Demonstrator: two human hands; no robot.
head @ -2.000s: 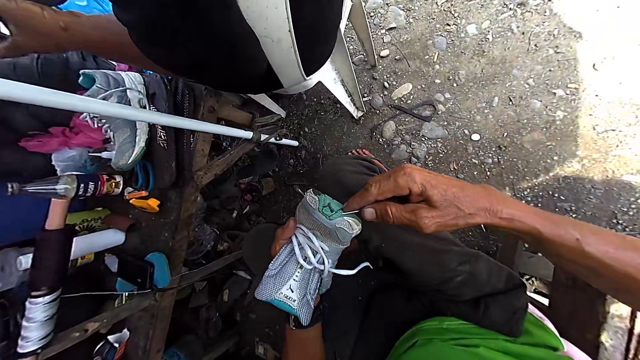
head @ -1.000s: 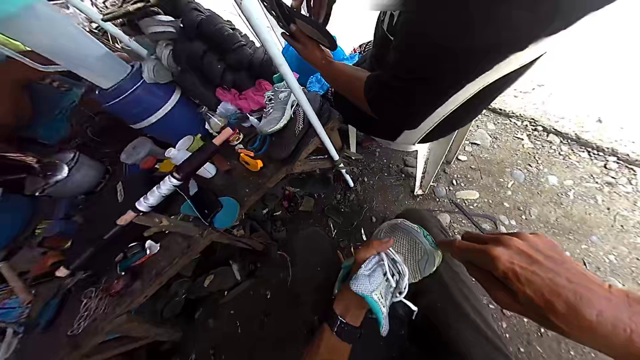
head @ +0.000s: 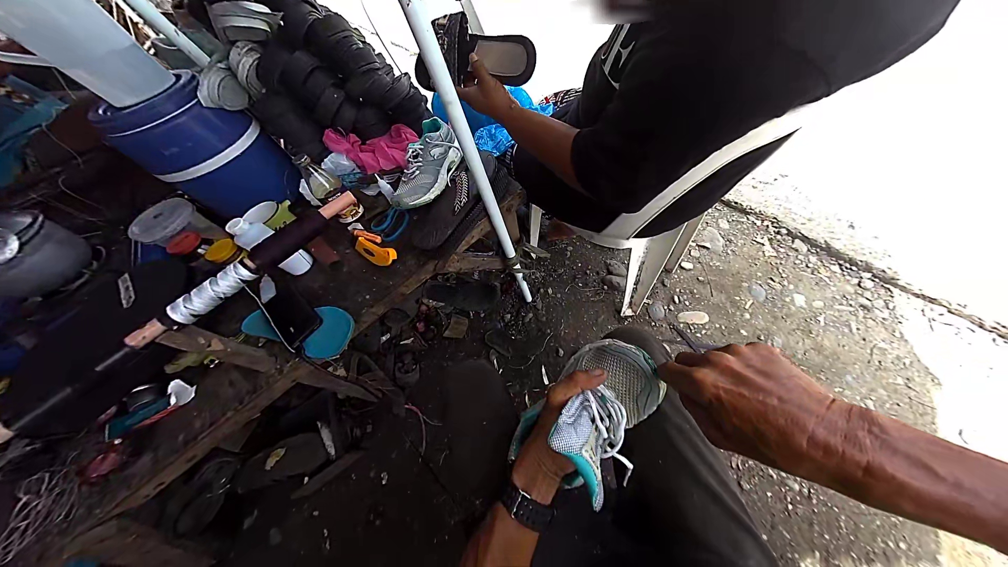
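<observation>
A grey and teal sneaker (head: 610, 394) with white laces rests over my dark-trousered leg, toe up and tilted right. My left hand (head: 551, 437), with a black watch on its wrist, grips the sneaker around its ankle side, thumb along the upper. By the toe, my right hand (head: 732, 394) has its fingers curled, fingertips close to the shoe's edge. A thin dark item shows just above those fingers; what it is cannot be told. The matching grey sneaker (head: 431, 164) lies on the wooden bench, beside a dark sole.
Before me a person in black sits on a white plastic chair (head: 650, 264), holding a black sandal (head: 504, 60). A white pole (head: 472, 150) slants down to the ground. The bench at left bears a blue drum (head: 201, 146), bottles, an orange-yellow tool (head: 375, 250) and a thread-wound rod (head: 211, 293).
The view has swung left since two seconds ago, showing more of the bench. The sneaker's toe now points up by my right hand, where its heel opening was before. My left hand still holds it.
</observation>
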